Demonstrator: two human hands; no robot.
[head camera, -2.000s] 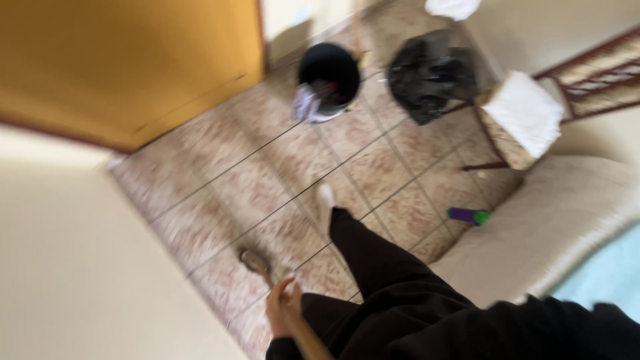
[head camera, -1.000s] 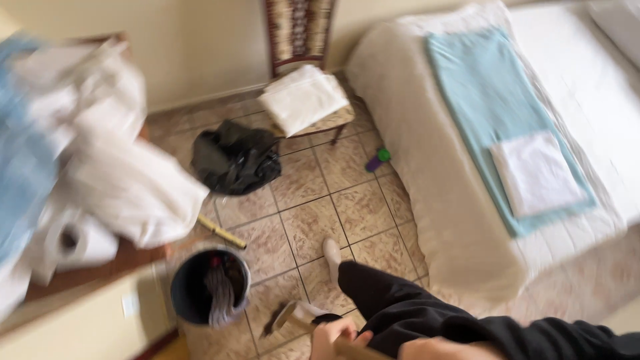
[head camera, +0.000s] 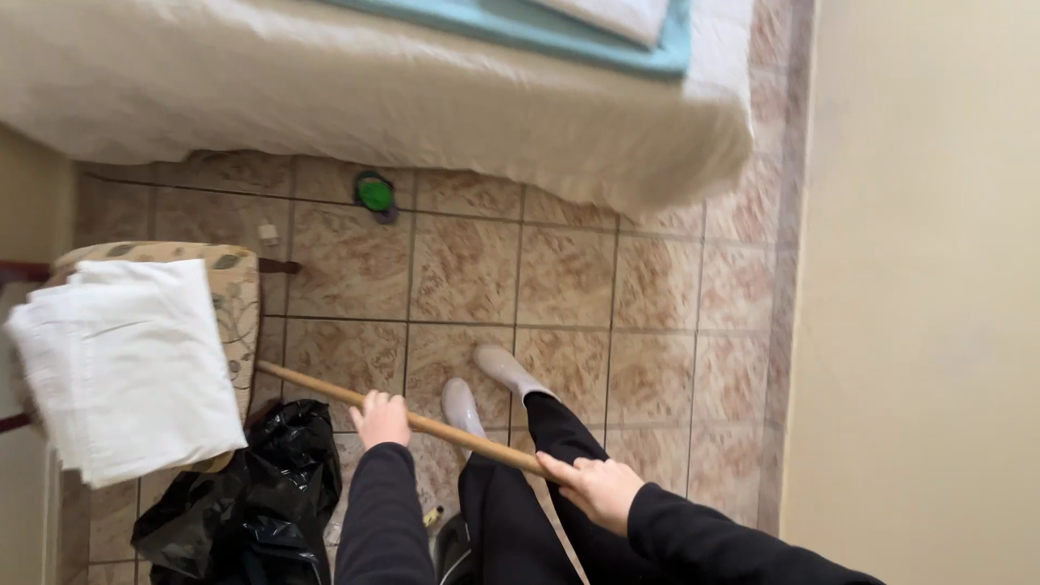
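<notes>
A long wooden pole (head camera: 463, 437) slants across the lower middle, from beside the chair seat down to the right. Around its upper-left part my left hand (head camera: 383, 419) is closed. Farther down the pole, my right hand (head camera: 591, 487) grips it in front of my right leg. Neither end's fitting can be made out, and the lower right end is hidden by my hand and leg. My feet, in pale footwear (head camera: 505, 370), stand on the tiled floor just beyond the pole.
White folded linen (head camera: 142, 366) lies on a patterned chair seat (head camera: 231, 305). Beside it slumps a black plastic bag (head camera: 280, 487). A green-topped container (head camera: 375, 193) stands near the draped bed (head camera: 455, 122). A dark bin (head camera: 452, 548) is partly visible by my legs. A wall (head camera: 918, 284) bounds the right.
The view has swung strongly from the doorway past the chair to the foot of the bed. Both hands are now apart on the pole, the left one nearer the chair.
</notes>
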